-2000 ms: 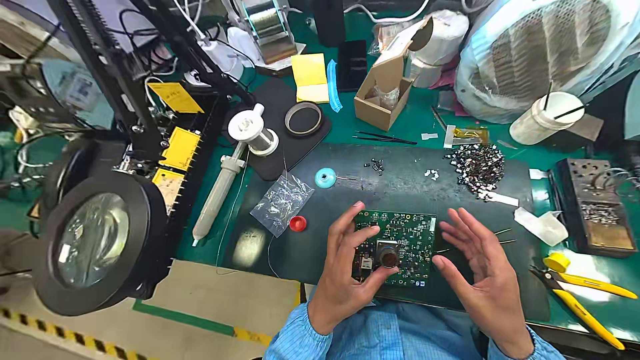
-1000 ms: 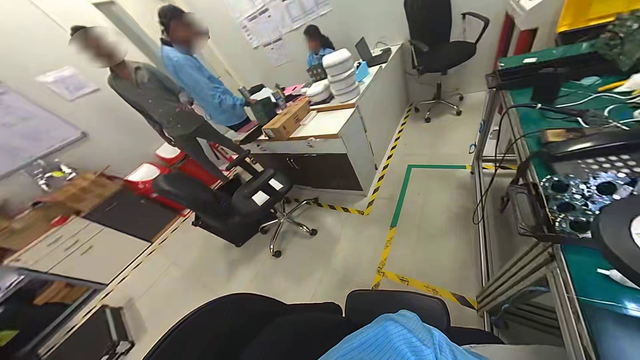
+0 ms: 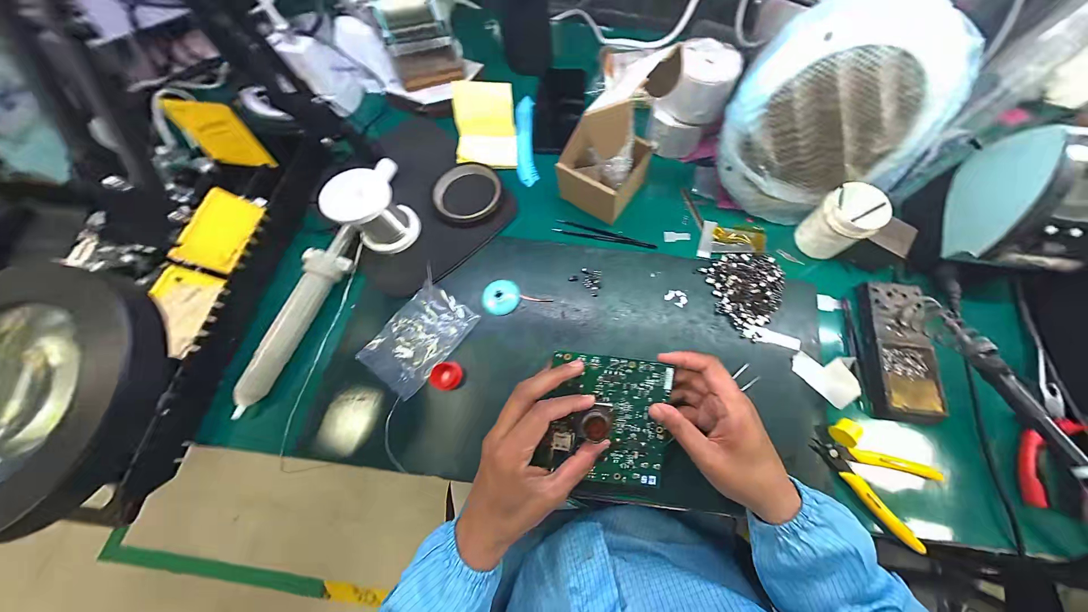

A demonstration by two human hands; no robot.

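A green printed circuit board [image 3: 625, 425] lies at the front of the dark mat. My left hand [image 3: 531, 459] grips its left side, with thumb and fingers around a round, dark component [image 3: 596, 425] on the board. The fingers of my right hand [image 3: 722, 425] rest at the board's right edge, and thin metal tweezer tips [image 3: 744, 374] show beside that hand. Left of the board lie a red cap [image 3: 445, 376], a clear plastic bag of small parts [image 3: 416, 336] and a blue spool [image 3: 501, 297]. A pile of small components [image 3: 745, 291] is beyond my right hand.
Yellow-handled cutters [image 3: 880, 501] and a soldering-tip cleaner stand [image 3: 901, 357] are at right. Black tweezers [image 3: 605, 235] and a cardboard box [image 3: 604, 166] sit beyond the mat. A solder sucker [image 3: 293, 331] and a magnifier lamp [image 3: 76, 399] are at left.
The view swung away to the room, then returned to the bench. My right hand was apart from the board two seconds ago and is now at its right edge.
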